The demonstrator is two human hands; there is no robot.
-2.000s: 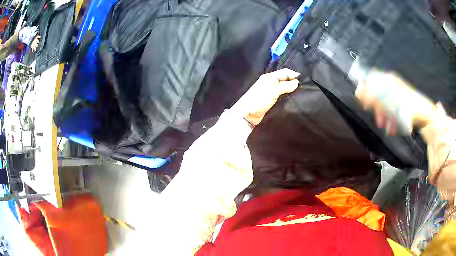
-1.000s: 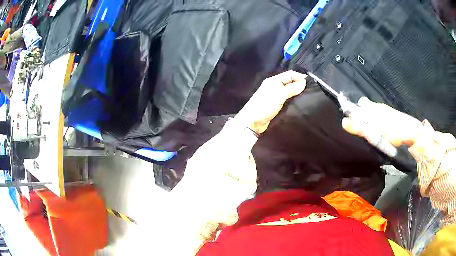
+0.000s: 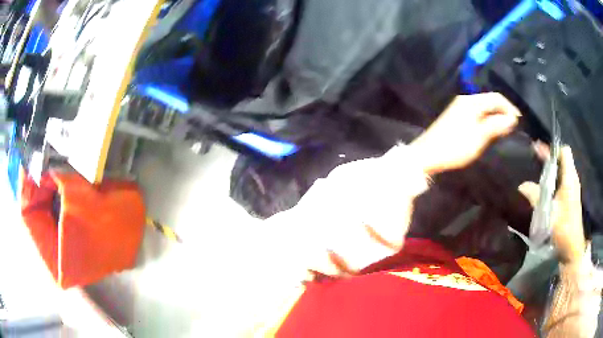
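Observation:
Black sewn bag panels (image 3: 390, 72) lie heaped in front of me, with several small metal fittings (image 3: 541, 61) at the upper right. My left hand (image 3: 479, 125) is at the edge of the black cloth, fingertips together and blurred; whether they pinch the cloth cannot be told. My right hand (image 3: 562, 204) is at the right and holds thread scissors (image 3: 546, 188), their blades pointing up toward the panel. The blades are apart from my left fingertips.
Blue crate rims show at the upper right (image 3: 506, 36) and left of centre (image 3: 268, 144). A pale yellow-edged table (image 3: 89, 86) stands at the left. An orange-red bin (image 3: 99, 231) stands on the floor below it. Orange cloth (image 3: 486, 276) lies by the red apron (image 3: 397, 307).
The view has swung, so the scene is shifted and blurred. The scissors have moved away from my left fingertips and turned from slanting to nearly upright.

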